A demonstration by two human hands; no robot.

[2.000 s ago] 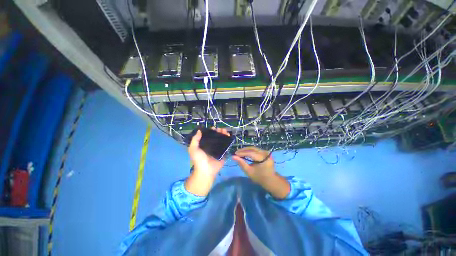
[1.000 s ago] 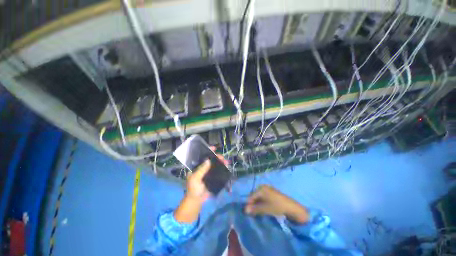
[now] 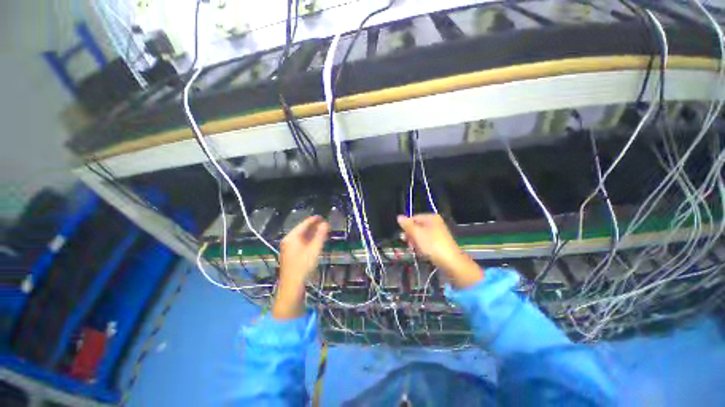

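My left hand [image 3: 300, 248] is raised at the front edge of the rack shelf [image 3: 493, 238], fingers curled, in front of the racked phones [image 3: 259, 220]. My right hand [image 3: 432, 239] is at the same shelf edge, to the right, with thumb and fingertips close together beside a thin white cable [image 3: 412, 176]. The space between the hands is dark. The dark phone seen earlier cannot be made out, and whether either hand holds anything is unclear. A thick bundle of white cables [image 3: 342, 159] hangs between the hands.
An upper tier with a yellow-tan strip [image 3: 477, 78] crosses above the hands. More white cables [image 3: 692, 191] hang at the right. Lower tiers hold more phones and tangled cords. Blue shelving with a red item [image 3: 88, 354] stands at the left.
The view has shifted up towards the rack. Both hands have moved from in front of my body to the shelf edge. The phone in my left hand is no longer visible.
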